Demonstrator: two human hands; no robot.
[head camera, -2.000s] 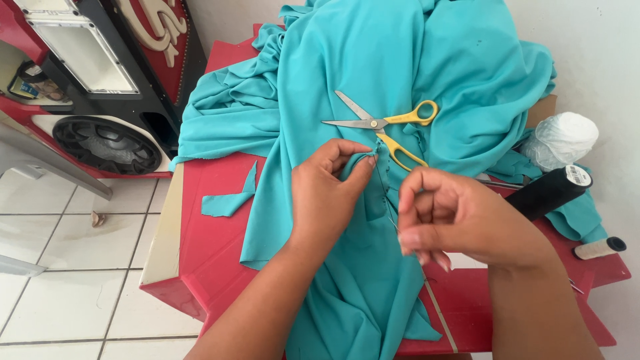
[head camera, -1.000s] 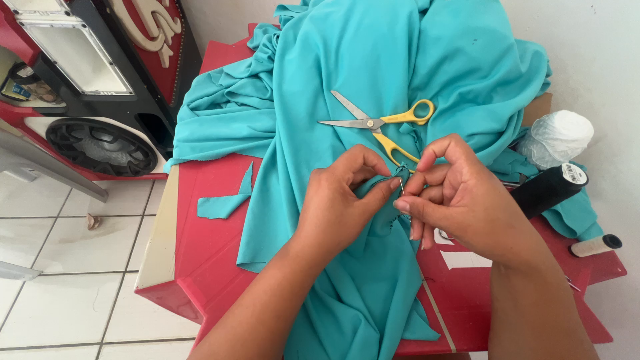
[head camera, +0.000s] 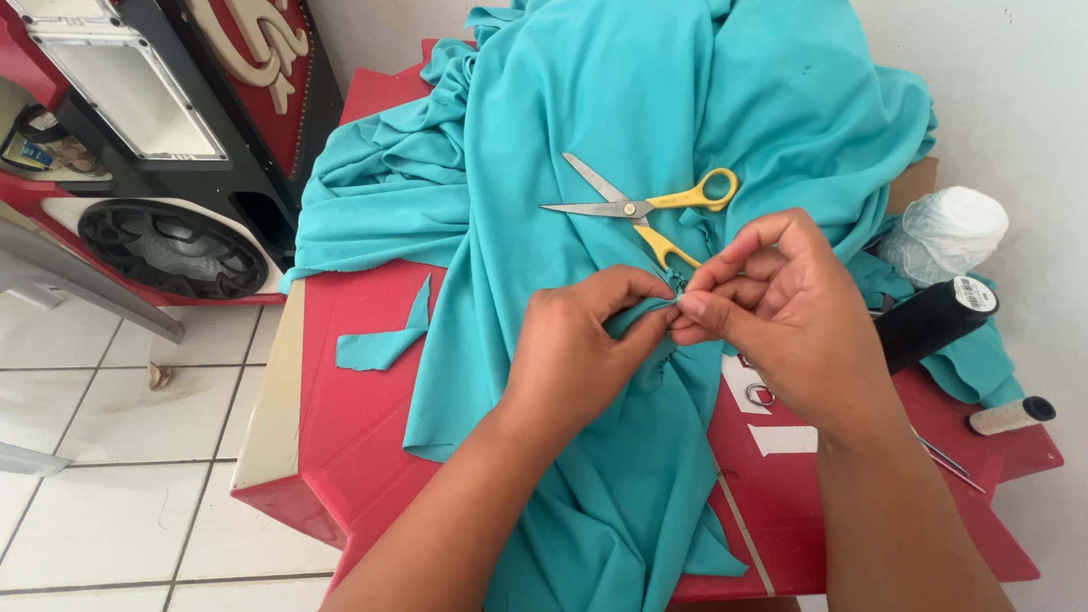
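Turquoise fabric (head camera: 586, 110) lies in folds over a red table and hangs toward me. My left hand (head camera: 586, 340) pinches a gathered edge of it between thumb and fingers. Close against it, my right hand (head camera: 765, 297) has thumb and fingertips together at the same edge; whether a needle is between them cannot be made out. Dark stitches show on the cloth just below the fingers. Yellow-handled scissors (head camera: 630, 208) lie with spread blades on the fabric, just beyond my hands. A small turquoise scrap (head camera: 378, 347) rests on the table at the left.
At the right are a white yarn ball (head camera: 956, 229), a black thread cone (head camera: 935, 323), a beige thread spool (head camera: 1011, 415), a metal ring (head camera: 760, 393) and thin metal tools (head camera: 950, 463). A speaker cabinet (head camera: 174, 246) stands left, above a tiled floor; a wall (head camera: 1028, 110) borders the right.
My right hand, apart from the left two seconds ago, has come to the pinched fabric edge and is still there. A needle seen between the hands one second ago is now hidden. The scissors stay in place.
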